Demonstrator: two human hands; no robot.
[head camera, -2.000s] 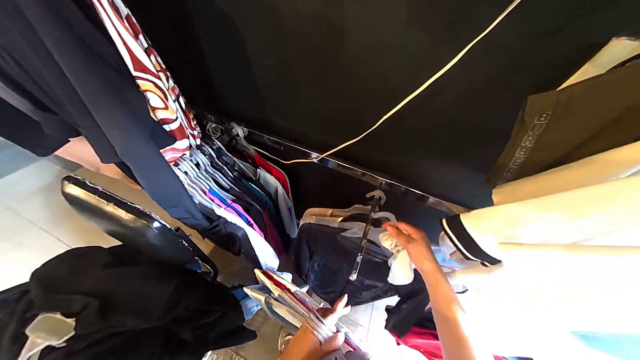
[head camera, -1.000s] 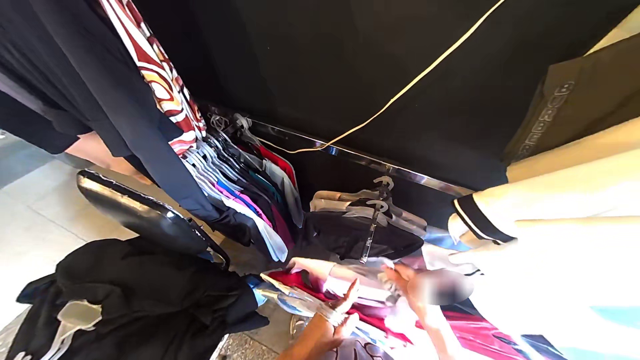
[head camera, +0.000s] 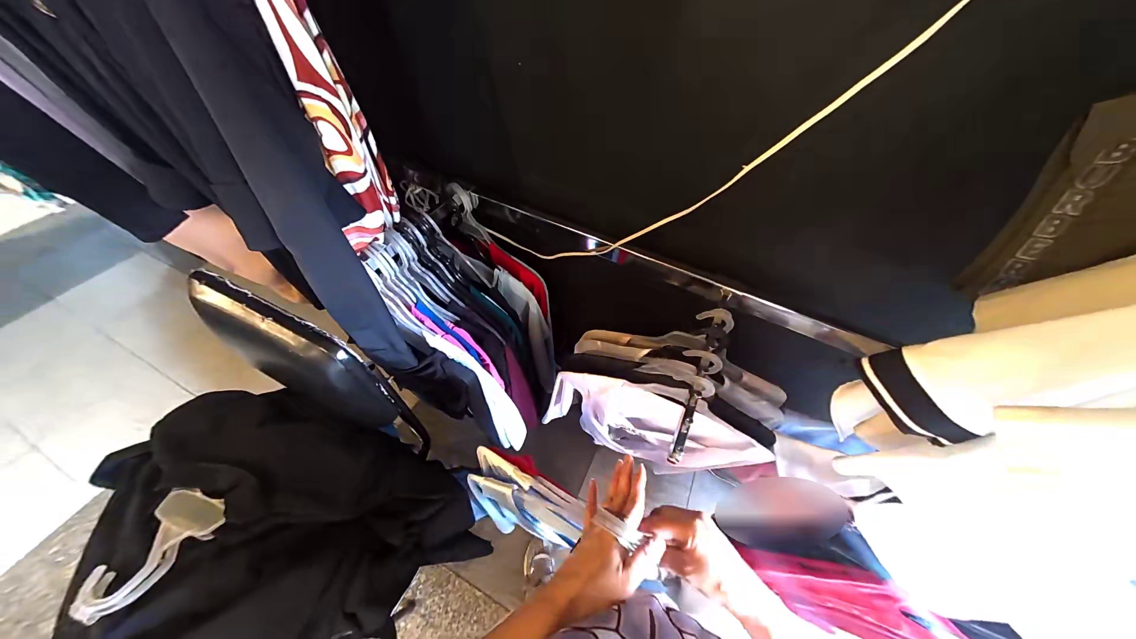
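Several garments on pale hangers hang from my left hand, whose fingers point up with the hanger hooks against the palm and thumb. My right hand is closed on the hanger hooks just beside it. Above my hands, a pale pink garment hangs at the front of a short rack arm, with dark and beige garments behind it. Left of that, a row of clothes on grey hangers fills part of the rail.
A black chair back stands at left, beside black clothing with a clear plastic hanger on it. A metal rail and a pale cord cross the black wall. Cream garments hang at right; bright pink cloth lies below.
The pale pink garment was by my hands one second ago and now hangs on the short rack arm. My right hand has come down beside my left, onto the hanger hooks.
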